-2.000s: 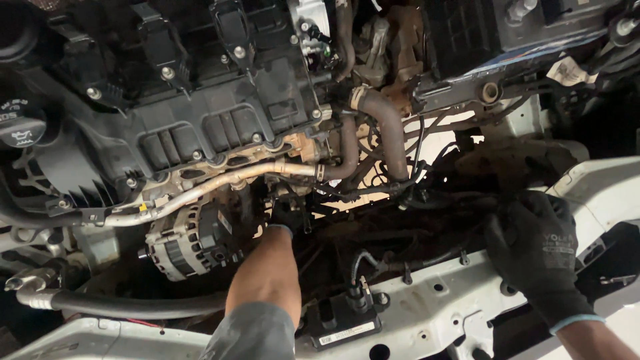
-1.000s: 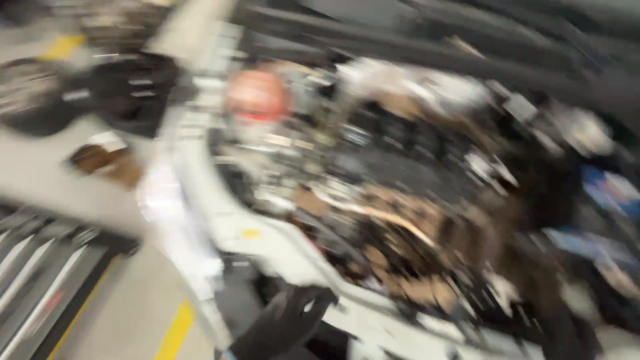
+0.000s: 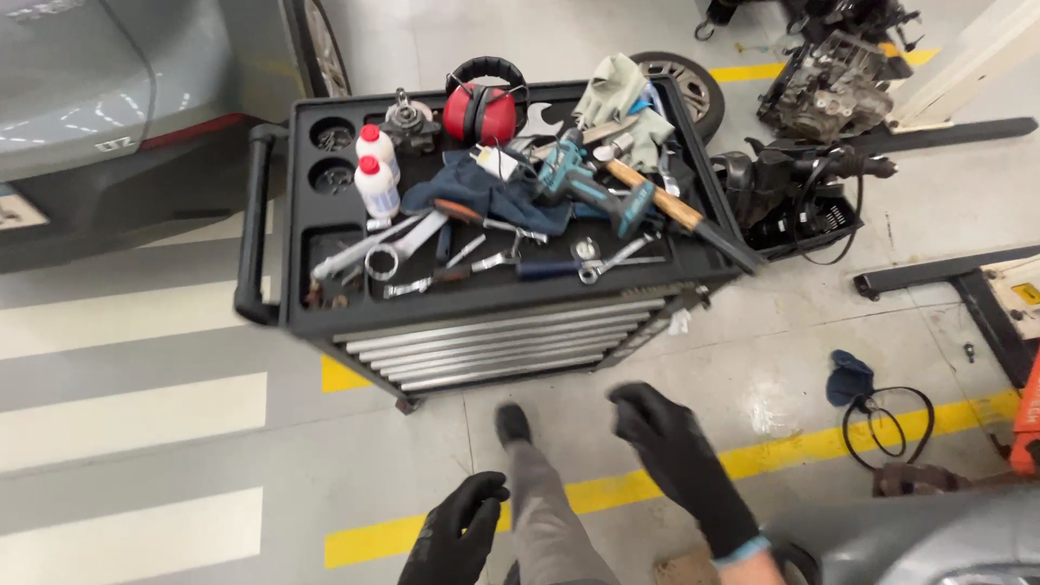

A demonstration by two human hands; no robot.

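My left hand (image 3: 461, 520), in a black glove, hangs low in front of my leg, fingers curled and apart with nothing between them. Higher and to the right is my right hand (image 3: 650, 418), also gloved in black and slightly blurred, with no object visible in it. Both are short of a black tool cart (image 3: 487, 305). On its top lie a teal cordless drill (image 3: 589, 183), a wooden-handled hammer (image 3: 666, 203), red ear muffs (image 3: 479, 112), two white bottles with red caps (image 3: 378, 185), a ring spanner (image 3: 402, 248), a dark blue cloth (image 3: 479, 195) and pale work gloves (image 3: 609, 89).
A grey car (image 3: 122, 106) stands at the left. A loose wheel (image 3: 682, 93), a gearbox (image 3: 833, 93) and a black crate of parts (image 3: 812, 219) are behind the cart. Lift arms (image 3: 942, 272) and a belt (image 3: 926, 414) lie at the right on the floor.
The view has swung from the engine bay to the tool cart and floor. Both hands, earlier over the engine bay, are now away from it, above the floor.
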